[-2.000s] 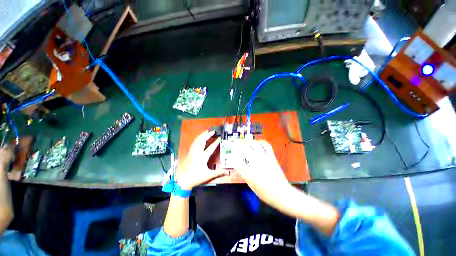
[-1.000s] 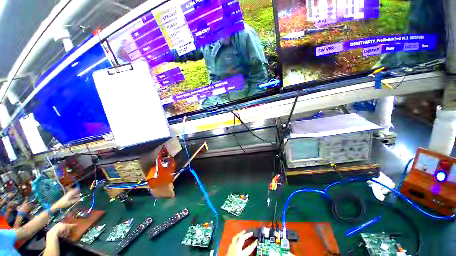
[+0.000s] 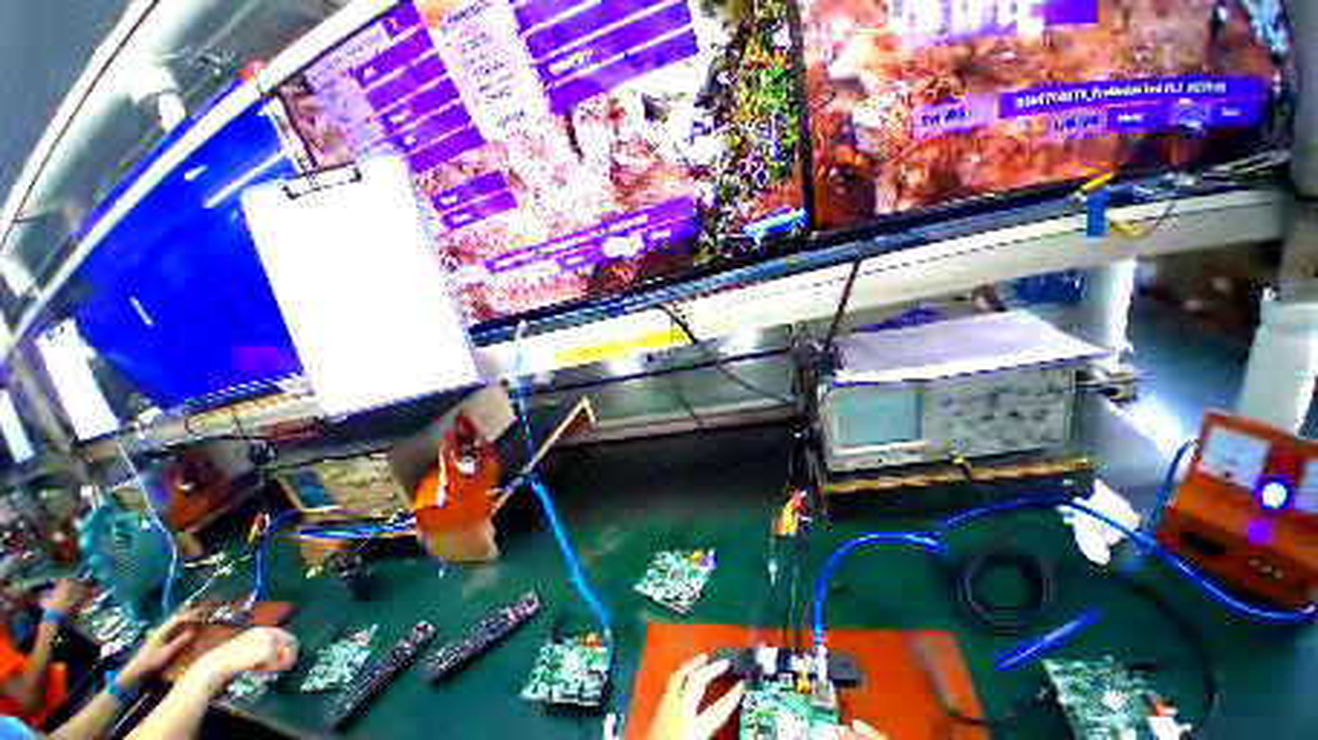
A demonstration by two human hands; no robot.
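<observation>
A green-white circuit board (image 3: 788, 711) lies on the orange-red fixture board (image 3: 903, 672), its far edge at the black connector block (image 3: 843, 669). The picture's bottom edge cuts off its near part. My left hand (image 3: 697, 703) is at the board's left side, fingers bent, fingertips by its far left corner; the thumb side is cut off, so a grip cannot be told. Only a little of my right hand (image 3: 862, 732) shows at the bottom edge, right of the board. A blue cable (image 3: 827, 593) curves into the connector block.
Loose boards (image 3: 567, 672) and two black remotes (image 3: 484, 636) lie left. A coiled black cable (image 3: 1008, 586), blue stick (image 3: 1048, 640) and another board (image 3: 1106, 701) lie right. An oscilloscope (image 3: 954, 419), orange meter box (image 3: 1243, 506) and screens (image 3: 578, 145) stand beyond. A neighbour's hands (image 3: 239, 654) are left.
The view has tilted up from the bench to the screens, whose picture has changed. My right hand left the view, and a little of it shows again. The neighbour's hands have moved. My left hand stays beside the board.
</observation>
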